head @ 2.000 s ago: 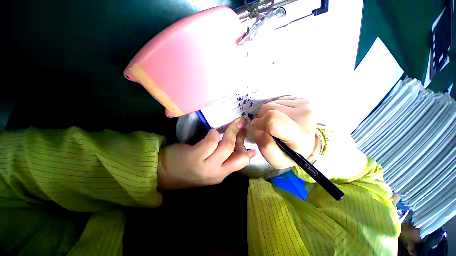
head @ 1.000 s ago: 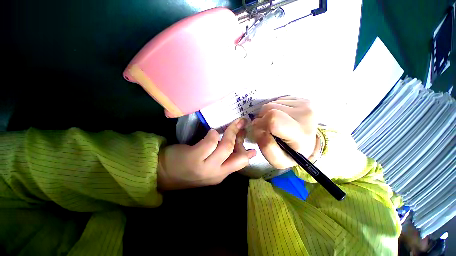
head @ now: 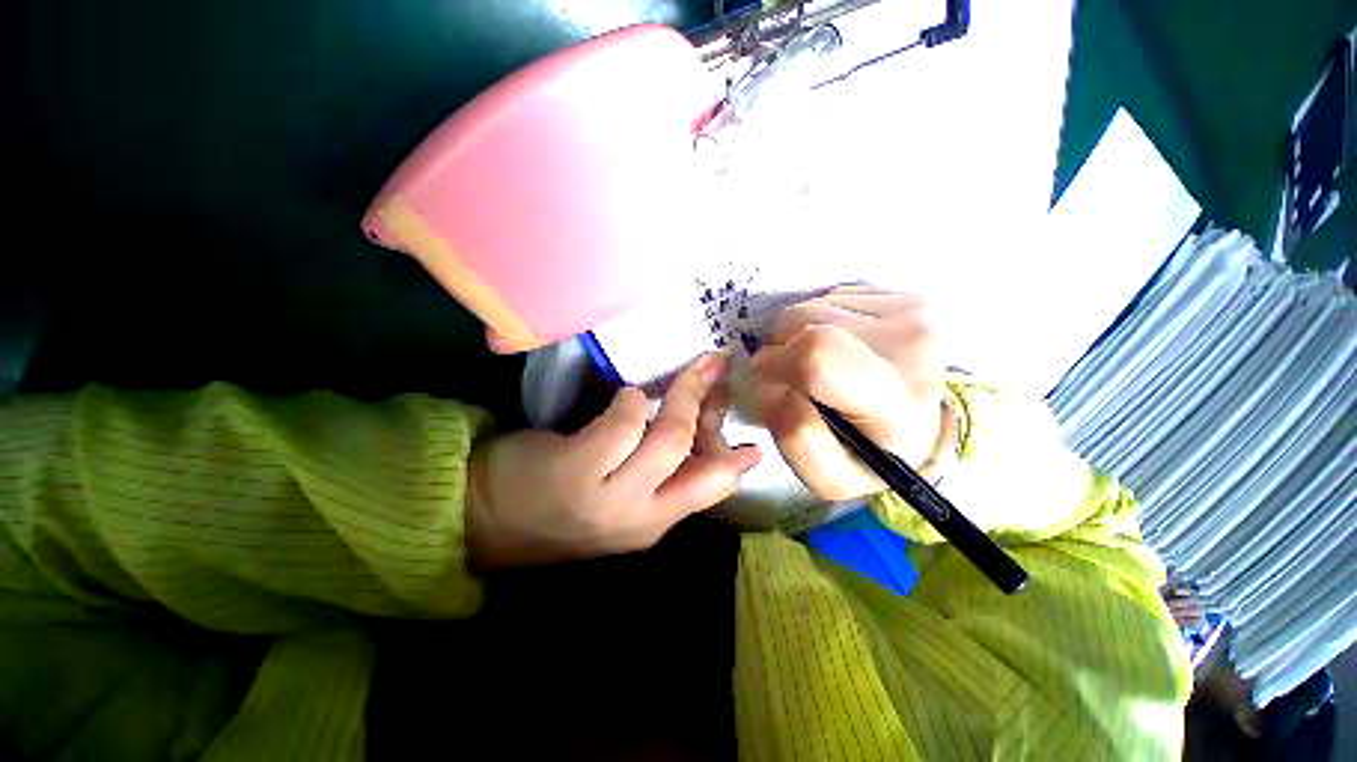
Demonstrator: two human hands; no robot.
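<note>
My right hand [head: 856, 390] is closed around a slim black pen [head: 926, 503], its tip on the white record sheet [head: 878, 194]; the tip itself is hidden by the fingers. Small dark handwriting shows just left of that hand. My left hand [head: 618, 474] lies at the sheet's near edge, fingers bent and thumb near the right fingertips; whether it pinches the paper's edge I cannot tell. The sheet is strongly overexposed. A blue clipboard edge [head: 601, 357] shows under it. A pink curved plastic piece [head: 543, 194] lies over the sheet's left part.
Shiny metal clip parts [head: 774, 52] are at the top of the sheet. A tall stack of white-edged sleeves [head: 1228, 447] stands at right, with a blank white sheet [head: 1116, 238] beside it. A dark panel with white squares [head: 1319, 149] is at far right. Part of a person shows at bottom right.
Both hands keep nearly the same place. The handwriting beside my right hand is a little more exposed, and the sheet and pink piece have shifted very slightly left. The person's part at bottom right has moved.
</note>
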